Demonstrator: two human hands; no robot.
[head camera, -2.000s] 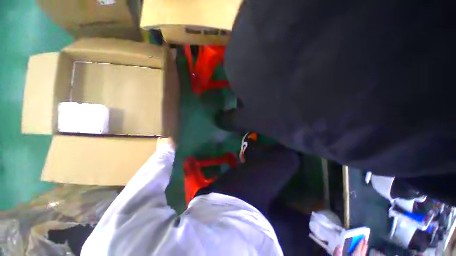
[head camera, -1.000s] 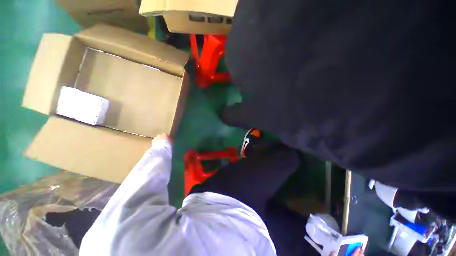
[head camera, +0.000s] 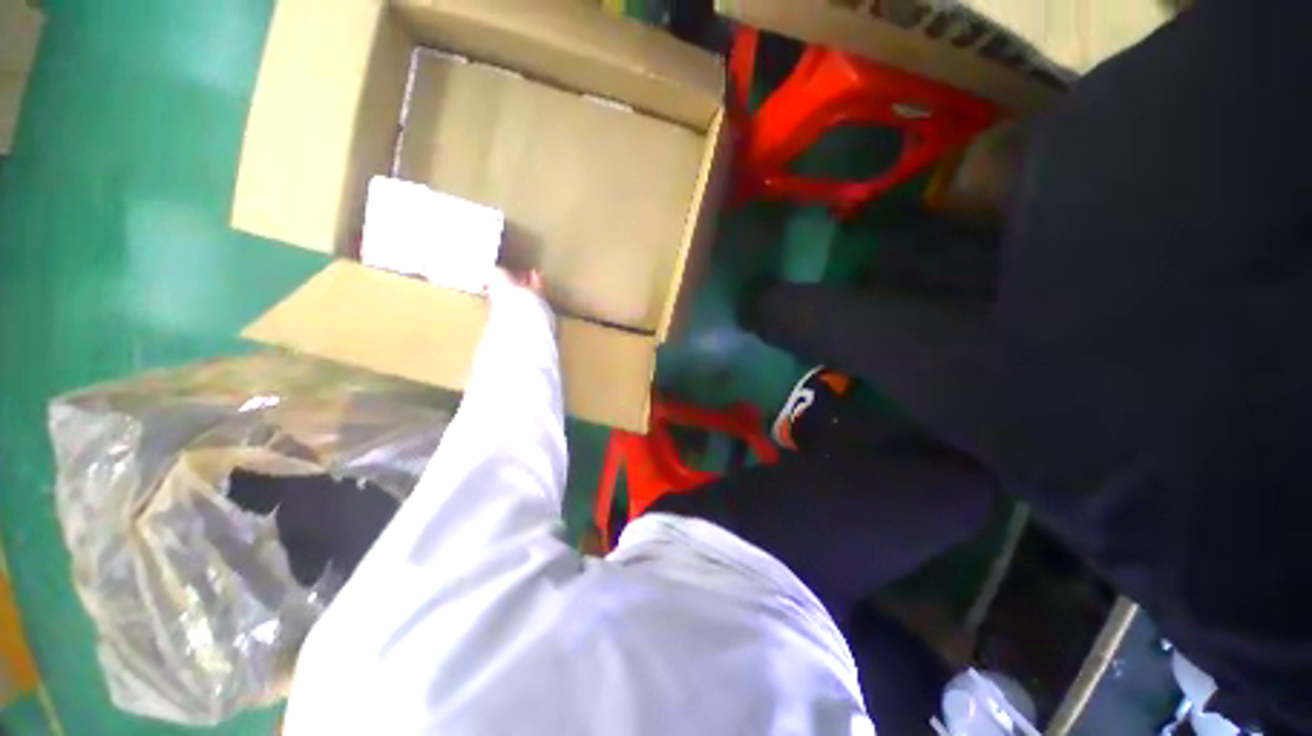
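Note:
An open brown carton (head camera: 590, 216) stands on the floor at the upper left. A white rectangular box or block (head camera: 432, 235) lies inside it at the lower left corner. My left hand (head camera: 521, 279), at the end of a white sleeve, reaches over the carton's near flap to the block's right end. The fingers are small and blurred, so I cannot tell whether they grip it. My right hand is not in view.
A bulky item in torn clear plastic (head camera: 187, 561) lies below the carton. Red stools (head camera: 849, 122) stand right of it. A person in black clothing (head camera: 1165, 360) fills the right side. A white part (head camera: 986, 705) shows at the bottom right.
My left hand has moved from the carton's lower right corner to the white block. The view has shifted, so the carton appears further right. The hand-held white unit at bottom right has left view.

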